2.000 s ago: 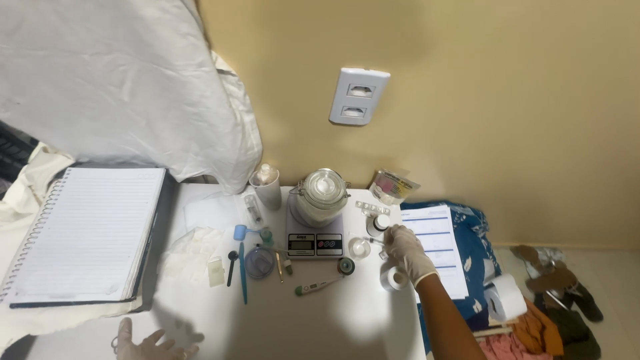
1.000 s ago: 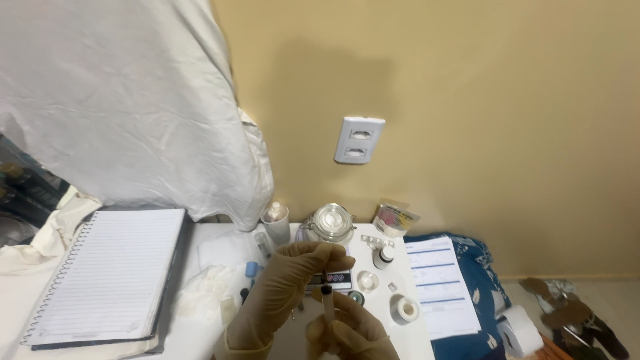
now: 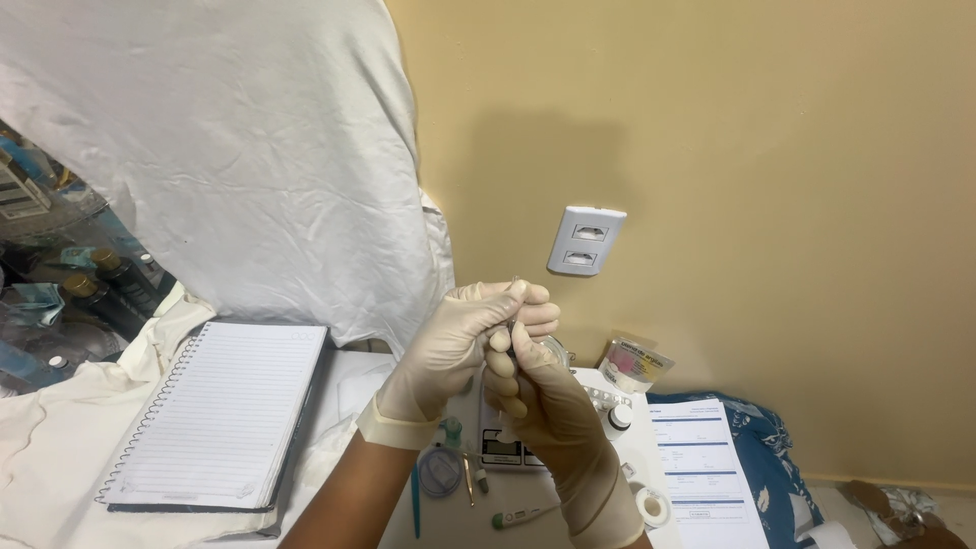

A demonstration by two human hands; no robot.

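Note:
Both hands wear pale latex gloves and meet in mid-air above the table. My left hand (image 3: 473,328) pinches the upper end of a small, slim clear item, its tip showing above the thumb. My right hand (image 3: 545,404) closes around the lower part of it, probably a syringe, mostly covered by the fingers. Behind and below them lie a digital scale (image 3: 502,451), a glass jar (image 3: 559,351) largely hidden, a digital thermometer (image 3: 522,515), a gold-coloured tool (image 3: 469,482), a blue stick (image 3: 415,499) and a round clear container (image 3: 440,471).
An open spiral notebook (image 3: 221,412) lies at the left. At the right are a white-capped bottle (image 3: 618,419), a blister pack (image 3: 606,398), a tape roll (image 3: 653,507), a printed pouch (image 3: 634,366) and printed sheets (image 3: 698,473). A wall outlet (image 3: 587,241) and hanging white cloth (image 3: 290,168) stand behind.
My hands, apart low over the table two seconds ago, came together around the slim item. Since one second ago they have risen and my left fingers have closed over its upper end.

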